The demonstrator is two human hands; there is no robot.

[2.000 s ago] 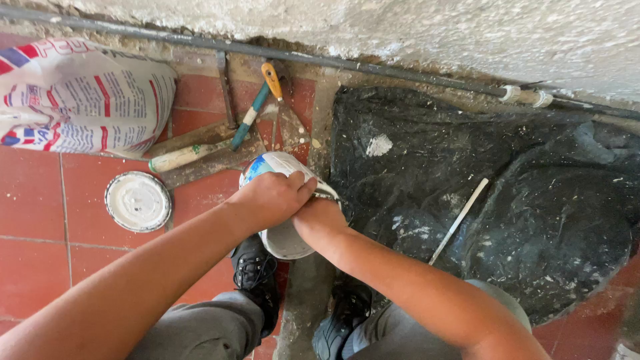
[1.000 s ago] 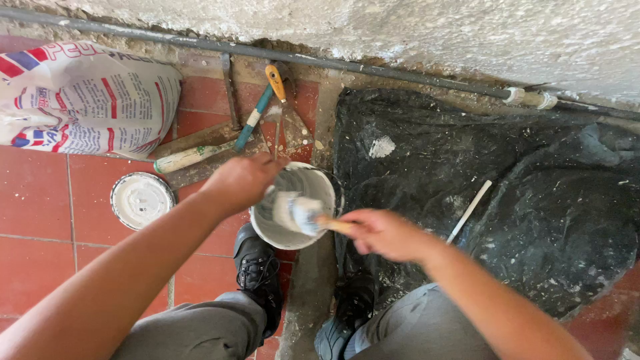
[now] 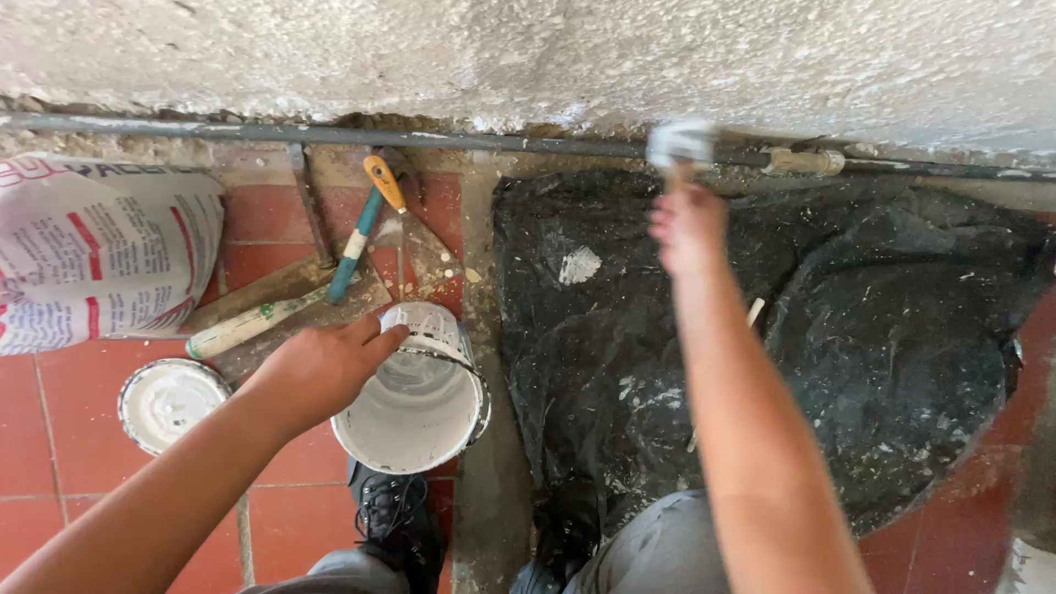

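Note:
My left hand (image 3: 334, 367) grips the rim of a white plastic bucket (image 3: 412, 421), which tilts with its mouth toward me; white paint coats its inside. My right hand (image 3: 691, 227) holds a paintbrush (image 3: 681, 147) by its handle, out over the black plastic sheet. The brush's white-coated head is blurred by motion and overlaps the grey pipe (image 3: 577, 146) at the wall's foot. Whether the bristles touch the wall, I cannot tell.
A printed bag (image 3: 107, 256) stands at left, near a paint-smeared lid (image 3: 173, 404). Scrapers with an orange handle (image 3: 384, 183) and a blue handle (image 3: 356, 243) lie above the bucket. Black plastic sheeting (image 3: 891, 330) covers floor at right, with a white stick (image 3: 756, 312) on it. A rough wall (image 3: 528, 58) runs along the top.
The brush was at the bucket's mouth a second ago; my right hand has carried it up and right to the wall's base. My left hand stays at the bucket.

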